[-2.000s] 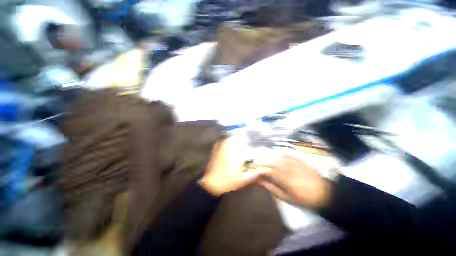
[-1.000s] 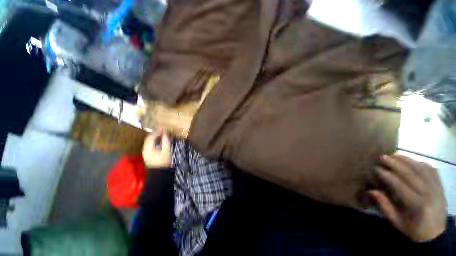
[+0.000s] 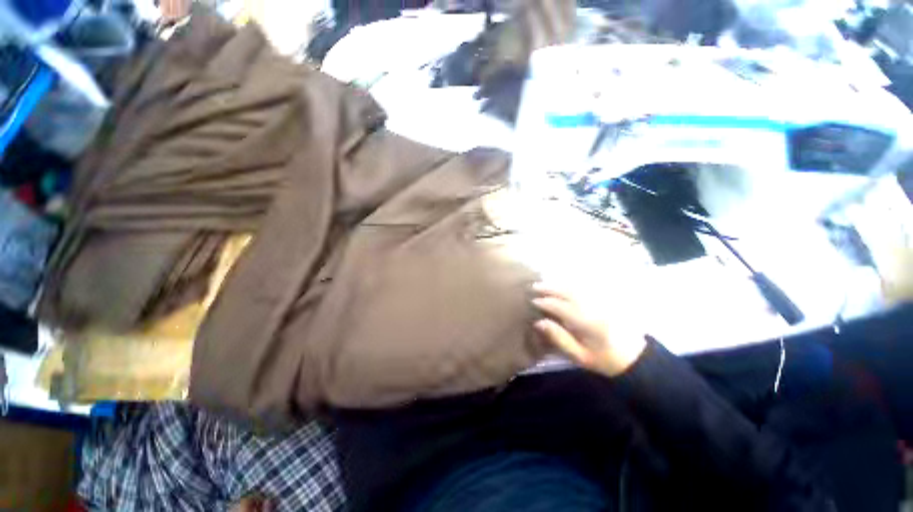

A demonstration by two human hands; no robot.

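Note:
The brown garment pieces (image 3: 420, 310) lie spread and folded over the tan board (image 3: 125, 365) and the white machine table, with a corner near the needle area. My right hand (image 3: 596, 330) rests its spread fingertips on the cloth's right edge, with no clear grip. A small skin-coloured patch at the bottom edge looks like part of my left hand (image 3: 250, 504); the rest is cut off. Plaid fabric (image 3: 270, 460) hangs in a loose heap below the board, around that patch. The white sewing machine (image 3: 681, 95) stands right of the cloth.
A black-handled screwdriver (image 3: 776, 297) lies on the table at the right. A black flat rectangle (image 3: 666, 215) lies under the machine arm, with small thin tools (image 3: 601, 215) beside it. Cluttered fabric and blue items fill the back left.
The view has swung right and back to the machine. My left hand has gone from plain view to the bottom edge. My right hand stays at the brown cloth's right edge.

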